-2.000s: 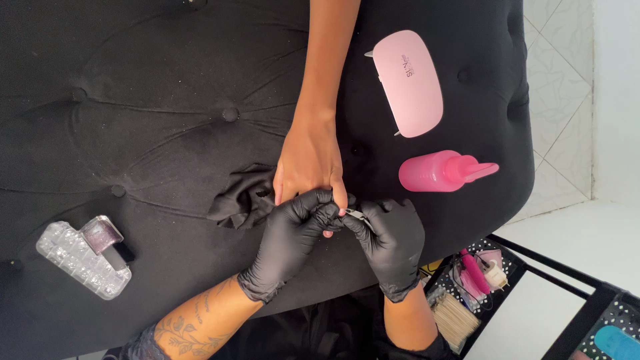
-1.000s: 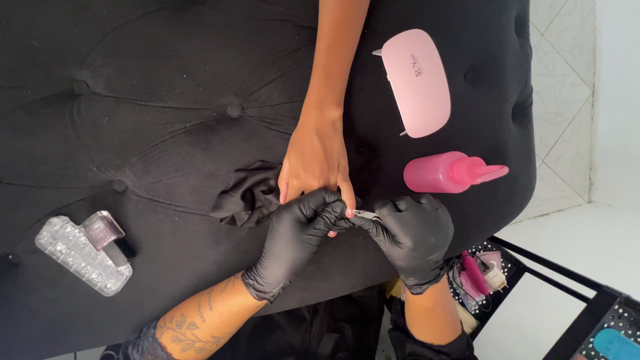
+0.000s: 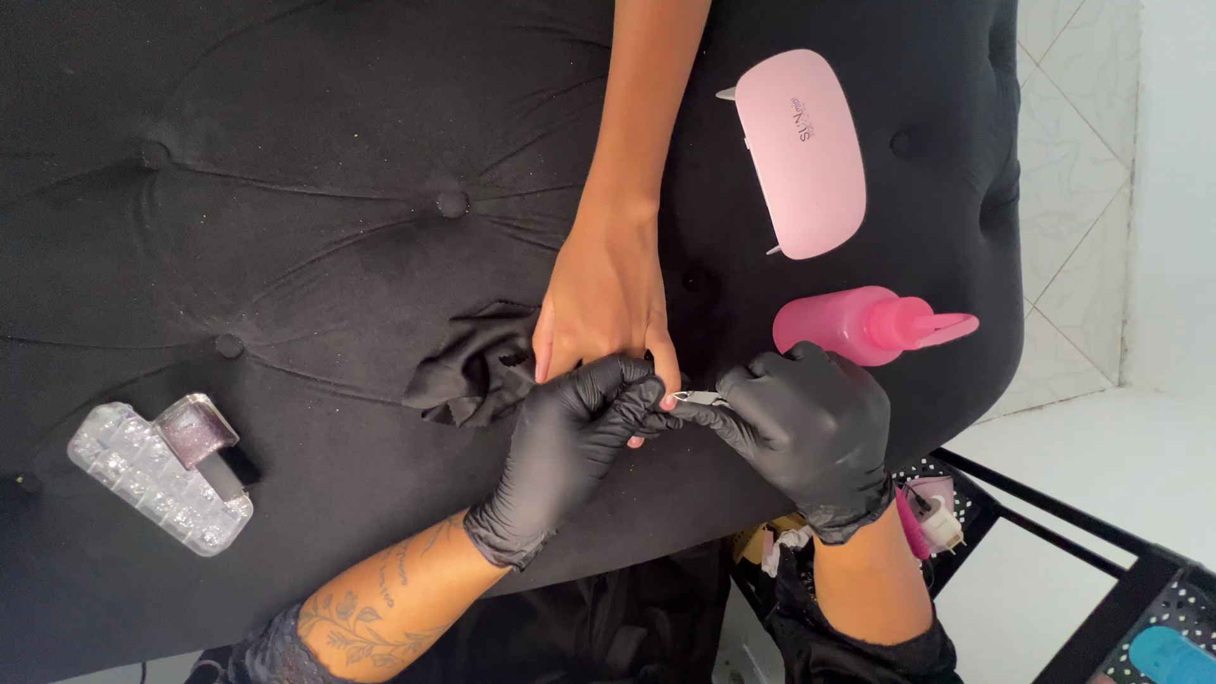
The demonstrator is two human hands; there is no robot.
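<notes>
My left hand (image 3: 570,442), in a black glove, grips the fingers of another person's hand (image 3: 603,294), which reaches in from the top, palm down. In my gloved right hand (image 3: 807,427) is a pair of metal cuticle nippers (image 3: 701,398); their tip touches the nail edge of one finger. Most of the nippers' handles are hidden by my glove. A crumpled black cloth (image 3: 475,366) lies beside and partly under the other person's hand.
On the black tufted surface (image 3: 361,275) lie a pink nail lamp (image 3: 803,157), a pink squeeze bottle (image 3: 841,325), a clear compartment case (image 3: 157,475) and a glitter polish bottle (image 3: 195,432). A black-framed cart (image 3: 1045,503) with a plug (image 3: 940,525) stands lower right.
My right hand has tilted, with its back turned more upward, and it now partly overlaps the pink bottle. The left hand keeps its hold on the other person's fingers.
</notes>
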